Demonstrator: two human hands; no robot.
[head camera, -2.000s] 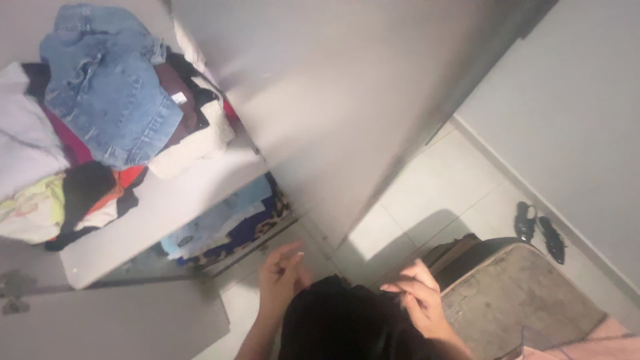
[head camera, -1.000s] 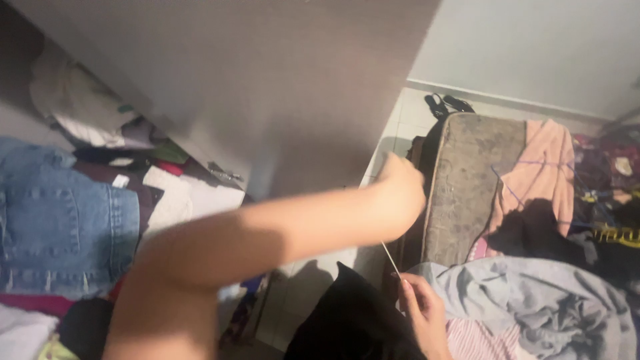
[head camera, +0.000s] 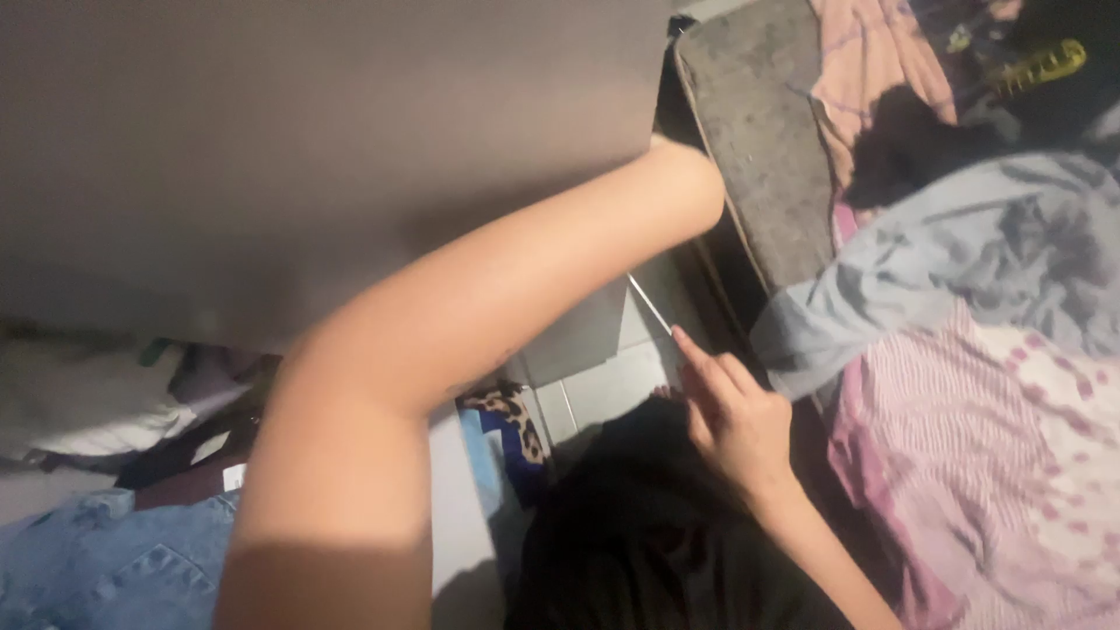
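Note:
My left arm reaches across the view, with my left hand (head camera: 687, 184) bent at the edge of a grey cabinet door (head camera: 350, 114). Its fingers are hidden, so I cannot tell what they hold. Lower down, my right hand (head camera: 739, 424) has its fingertips on the lower end of a thin white rod or cord (head camera: 650, 304), whose upper end passes out of sight near my left forearm. Dark cloth (head camera: 647, 534) covers my lap below.
A worn grey-brown suitcase (head camera: 761, 131) lies beyond my hands. Peach cloth (head camera: 875, 61), grey cloth (head camera: 971, 254) and pink striped cloth (head camera: 936, 411) spread at the right. Denim (head camera: 114, 560) is at lower left; leopard-print cloth (head camera: 512, 416) lies near the floor tiles (head camera: 604, 389).
Two seconds ago both hands were apart above the dark cloth; my left arm has since crossed to the right, to the door edge. The view has swung toward the suitcase and clothes.

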